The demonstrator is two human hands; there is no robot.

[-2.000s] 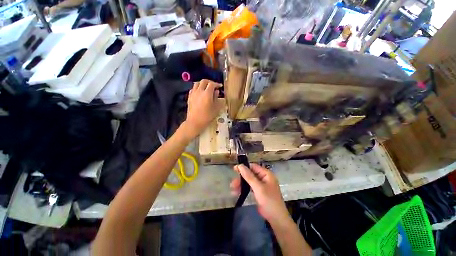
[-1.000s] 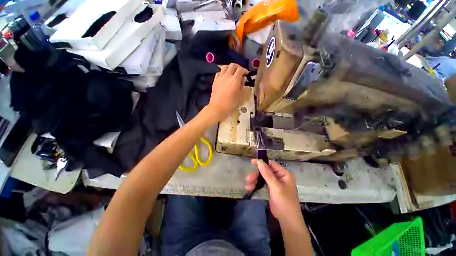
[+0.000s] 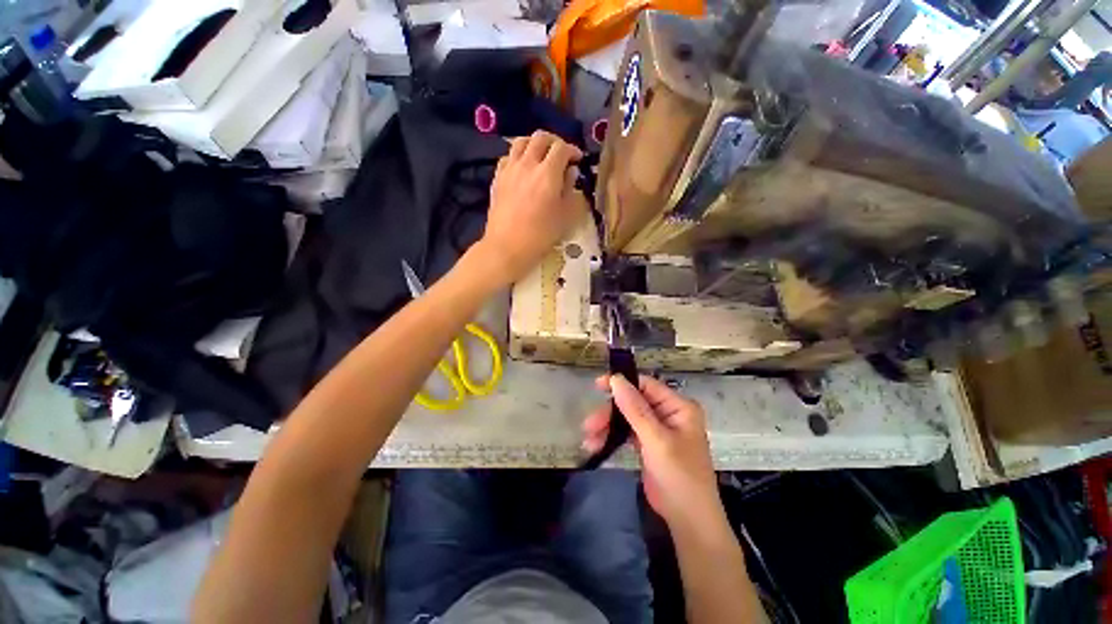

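Observation:
A narrow black fabric strip [image 3: 623, 363] runs from the front of the cream machine bed [image 3: 551, 307] down through my right hand [image 3: 662, 429], which pinches it just below the bed's front edge. The strip enters a small shiny metal piece [image 3: 613, 324] under the sewing machine head [image 3: 665, 134]. My left hand [image 3: 532, 201] is at the back left of the bed, beside the head. Its fingertips are at thin black finished tape [image 3: 589, 193] behind the needle area; whether they grip it is hard to see. The needle itself is hidden.
Yellow-handled scissors [image 3: 461, 368] lie left of the bed. Black cloth [image 3: 159, 232] is heaped at left, with white boxes [image 3: 220, 73] behind. An orange bag [image 3: 598, 31] is behind the machine. A green basket [image 3: 939, 570] is lower right, and a carton [image 3: 1049, 384] is at right.
The view has shifted. Black tape loops now show behind my left hand, and a length of tape shows beside the head. My right hand stays on the strip at the bed's front.

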